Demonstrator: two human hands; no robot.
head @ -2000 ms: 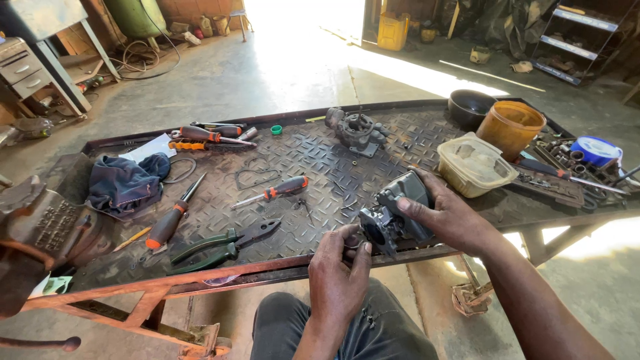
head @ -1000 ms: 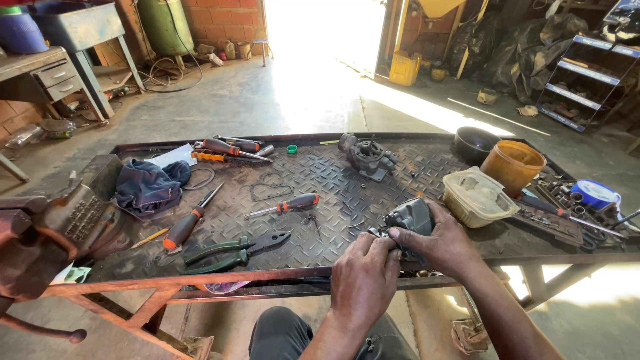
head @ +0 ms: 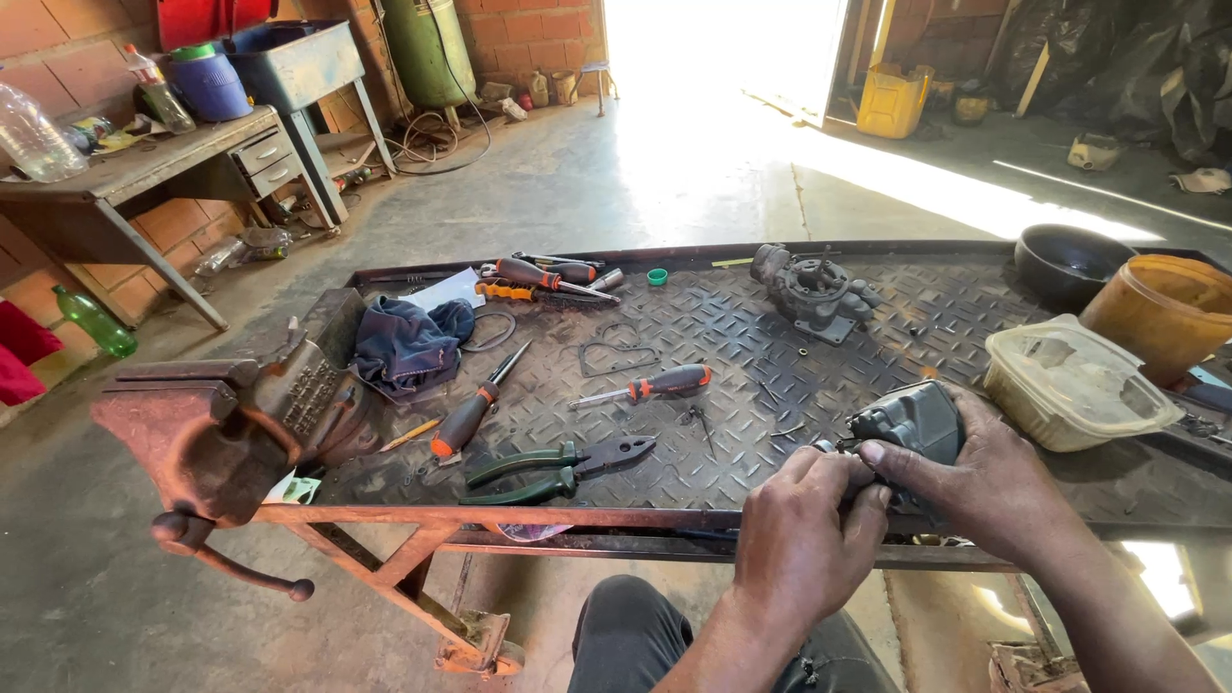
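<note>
My right hand point(head: 982, 472) grips a dark metal part, seemingly a carburetor section point(head: 910, 423), over the bench's near edge. Against its left side my left hand point(head: 808, 529) pinches at something small that the fingers mostly hide. Farther back on the diamond-plate bench top point(head: 539, 366) stands a carburetor body point(head: 813, 294). A screwdriver point(head: 669, 381) and a thin gasket point(head: 616, 356) lie left of the hands. Green-handled pliers point(head: 568, 470) rest near the front edge, with another orange-and-black handled tool point(head: 472, 414) behind them.
A red bench vise point(head: 202, 433) sits at the left corner, beside a dark blue cloth point(head: 409, 342). On the right stand a clear plastic tub point(head: 1078, 385), an amber container point(head: 1160, 313) and a black bowl point(head: 1068, 265). More screwdrivers point(head: 553, 279) lie at the back left.
Two seconds ago the dark part was turned, showing a round piece and linkage on its left; now its smooth housing faces up. My left hand has moved up against it. The view has shifted left.
</note>
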